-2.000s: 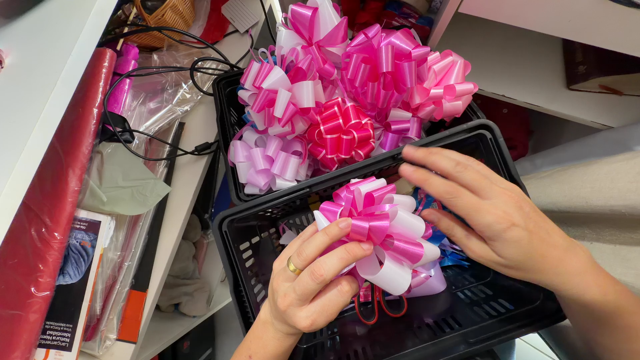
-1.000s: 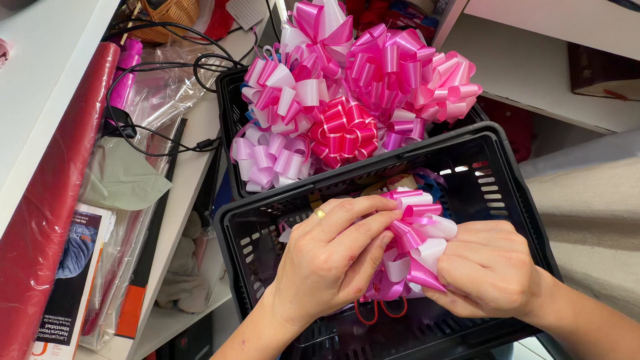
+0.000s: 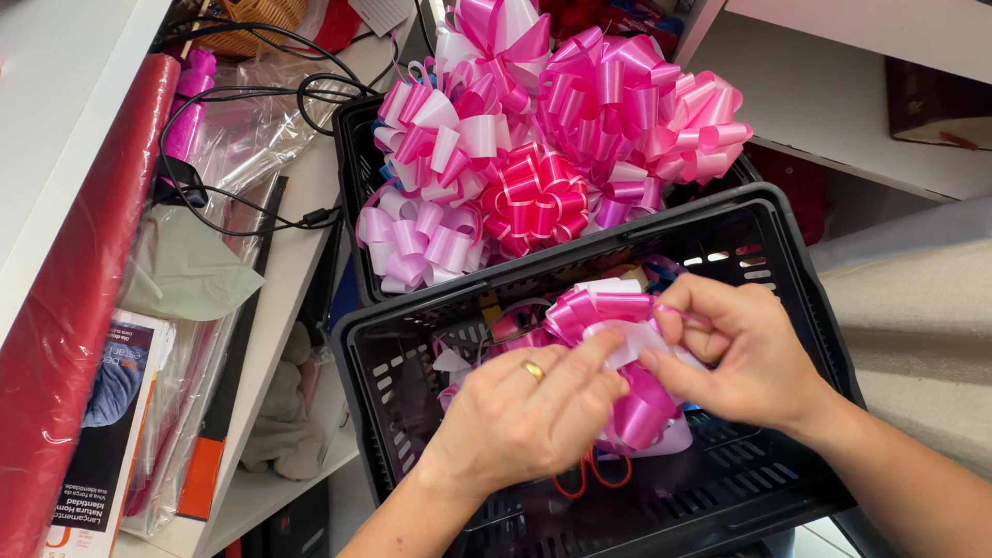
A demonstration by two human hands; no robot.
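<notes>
Over the front black plastic basket (image 3: 806,310), both my hands are on a pink and white ribbon bow (image 3: 643,403). My left hand (image 3: 535,411), with a gold ring, has its fingertips on the bow's white loop. My right hand (image 3: 728,349) pinches a thin pink ribbon strand at the bow's right side. Below the bow, the red-rimmed handles of scissors (image 3: 593,474) show; their blades are hidden. Other ribbon pieces lie under the bow. Behind, a second black basket (image 3: 353,147) holds several finished-looking bows, among them a red one (image 3: 535,198) and a lilac one (image 3: 418,240).
At left are a red wrapped roll (image 3: 77,310), clear plastic film, a printed magazine (image 3: 105,434) and black cables (image 3: 232,93). A wicker basket (image 3: 260,19) stands at the top. White shelves (image 3: 821,93) and beige fabric (image 3: 914,333) are on the right.
Two seconds ago my right hand was spread open beside the bow. Now its fingers pinch a strand. My left hand has moved to the bow's white loop, and the loops sit differently.
</notes>
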